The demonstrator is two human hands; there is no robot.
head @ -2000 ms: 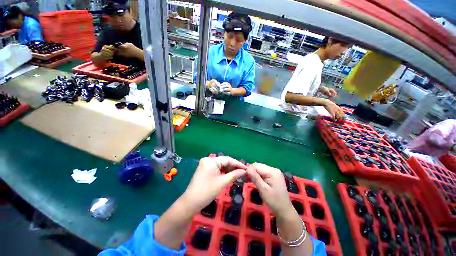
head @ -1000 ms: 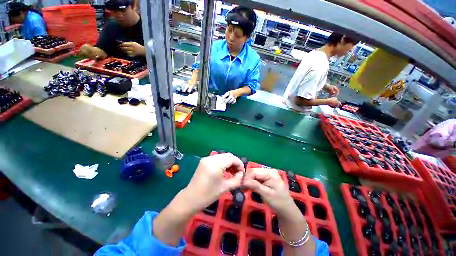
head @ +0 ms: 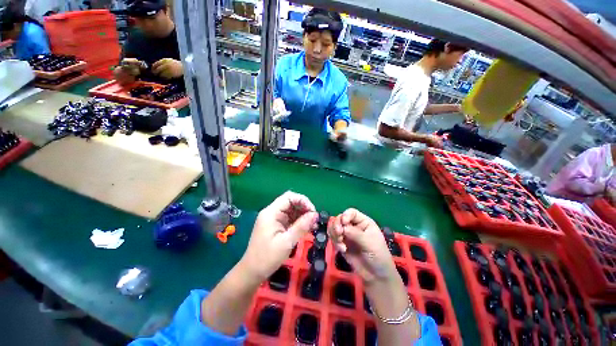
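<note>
A red-orange compartment tray [head: 323, 291] lies on the green bench in front of me, with one black glossy rounded-square unit [head: 307, 327] per pocket. Dark grey round parts [head: 319, 239] stick up beside some units near the tray's back. My left hand [head: 287, 226] and my right hand [head: 361, 242] hover over the tray's back part, a small gap apart. The fingers of both are curled with the tips near the thumbs. Whether anything small is pinched in either hand is too small to tell.
A blue-purple ribbed object [head: 177, 227] and an orange knob [head: 226, 234] stand by the metal post [head: 206, 101]. Crumpled tissue [head: 107, 238] and clear film [head: 132, 282] lie left. Filled red trays [head: 533, 294] stand right. A brown board [head: 111, 176] lies left. People work opposite.
My hands were together at the fingertips and have now moved apart, with dark round parts showing between them. The person in blue opposite has moved a hand over the green bench.
</note>
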